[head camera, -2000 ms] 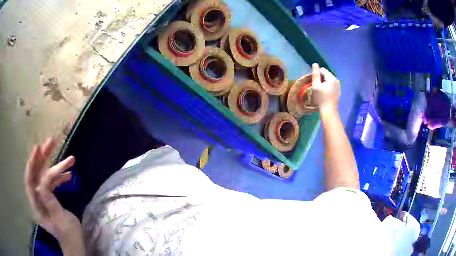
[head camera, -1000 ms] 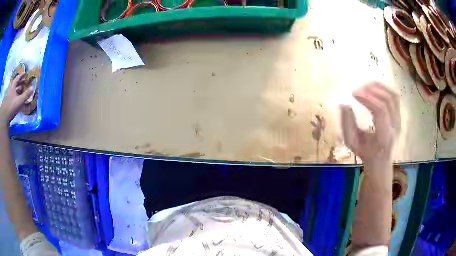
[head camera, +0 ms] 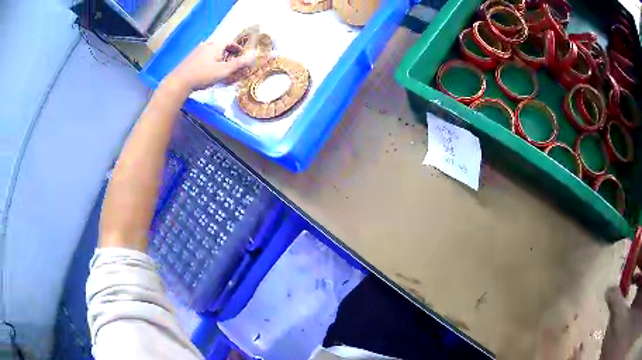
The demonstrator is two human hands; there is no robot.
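Note:
My left hand (head camera: 208, 65) is in the blue tray (head camera: 299, 144), its fingertips on a golden-tan flat ring (head camera: 259, 49); whether they grip it is unclear. Another flat ring (head camera: 274, 88) lies beside it on the white lining, and more sit at the tray's far end. My right hand (head camera: 624, 320) is at the lower right edge, partly cut off, holding a red collar (head camera: 631, 264). The green bin (head camera: 517, 151) is full of jumbled red collars (head camera: 536, 121).
A white paper label (head camera: 452, 151) hangs at the green bin's near side. Below the bench edge are a translucent compartment tray (head camera: 204, 218) and a white sheet (head camera: 292, 295) in a blue crate. A grey metal box (head camera: 144, 17) stands at the upper left.
The view has swung left from the bench front to the blue tray. My left hand remains at the flat rings. My right hand, empty before, now has a red collar.

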